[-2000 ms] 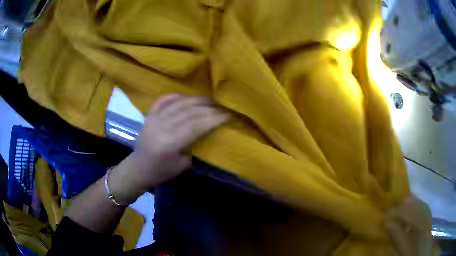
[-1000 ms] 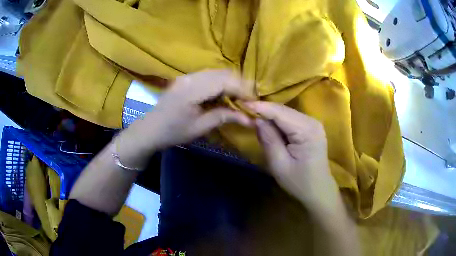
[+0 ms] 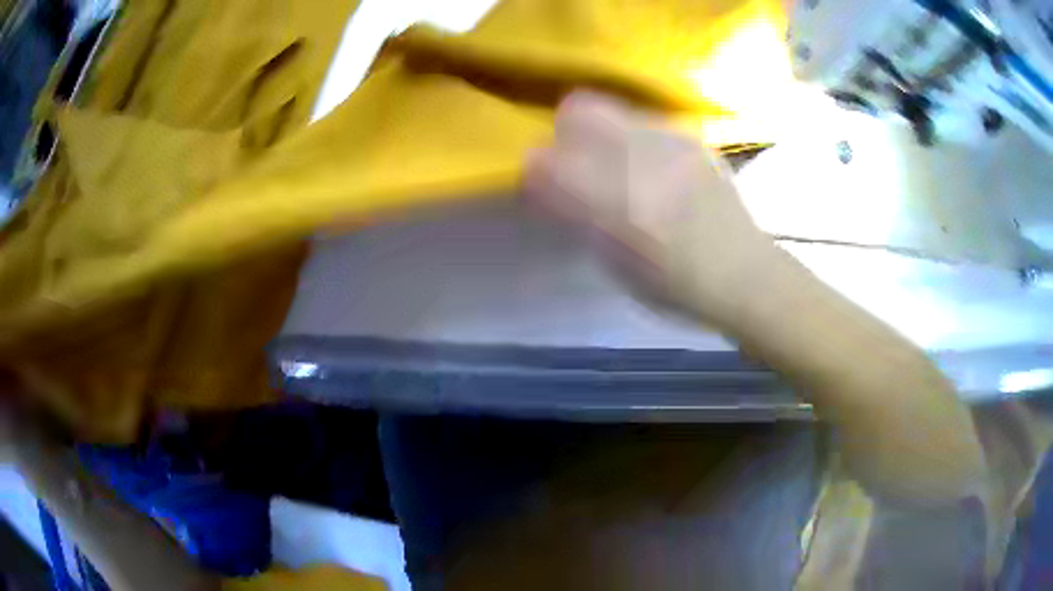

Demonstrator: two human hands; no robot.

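Note:
The mustard-yellow garment piece (image 3: 346, 173) is stretched across the upper left of the table, and part hangs over the front edge at left. My right hand (image 3: 629, 185), blurred, grips the cloth's near edge just below the bright lamp glare. My left hand (image 3: 25, 433) is blurred and cut off at the left edge beside the hanging cloth; its fingers cannot be made out. The needle area is lost in glare.
The white machine table (image 3: 462, 277) has a grey front edge (image 3: 554, 375). The sewing machine (image 3: 947, 81) stands at upper right. A blue basket (image 3: 208, 520) is at lower left. More yellow cloth (image 3: 843, 531) lies below the table edge at right.
My hands were together pinching the cloth in the middle; now they are far apart. The cloth has moved left and up, uncovering the table front. My left hand has moved to the far left.

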